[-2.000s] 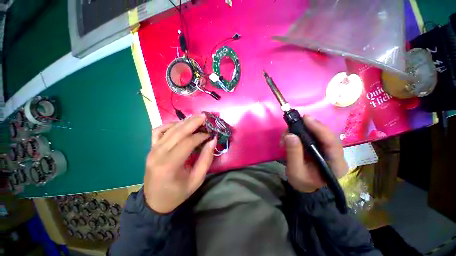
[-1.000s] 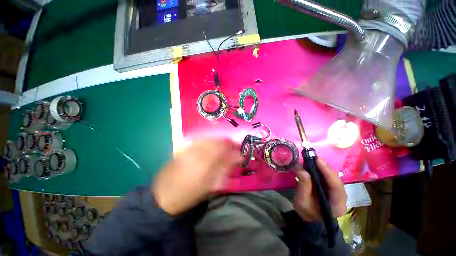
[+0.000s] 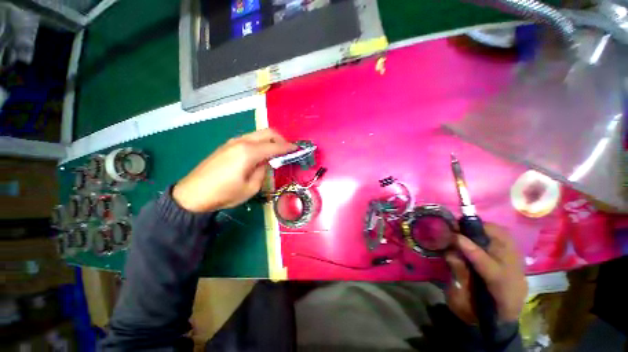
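My left hand (image 3: pixel 231 172) pinches a green ring board (image 3: pixel 304 155), tilted nearly edge-on, above the red sheet's left part. A wound ring (image 3: pixel 292 206) lies just below it, with thin leads around it. My right hand (image 3: pixel 489 275) holds the soldering iron (image 3: pixel 471 223) with its tip pointing up and away. A second wound ring (image 3: pixel 428 231) lies at the right hand's fingertips; whether they touch it is unclear. A second ring board (image 3: pixel 376 225) stands left of that ring, with leads and small black connectors.
Rows of short cylinders (image 3: pixel 102 206) stand on the green mat at left. A grey-framed panel (image 3: pixel 279 74) lies beyond the red sheet. The clear fume funnel (image 3: pixel 544 124) and a silver gooseneck (image 3: pixel 544 12) are at right. A pale round disc (image 3: pixel 535 193) shows right of the iron.
My left hand has moved away and left, and has taken hold of the green board that lay on the sheet. The upper wound ring now lies nearer me. My right hand still holds the iron.
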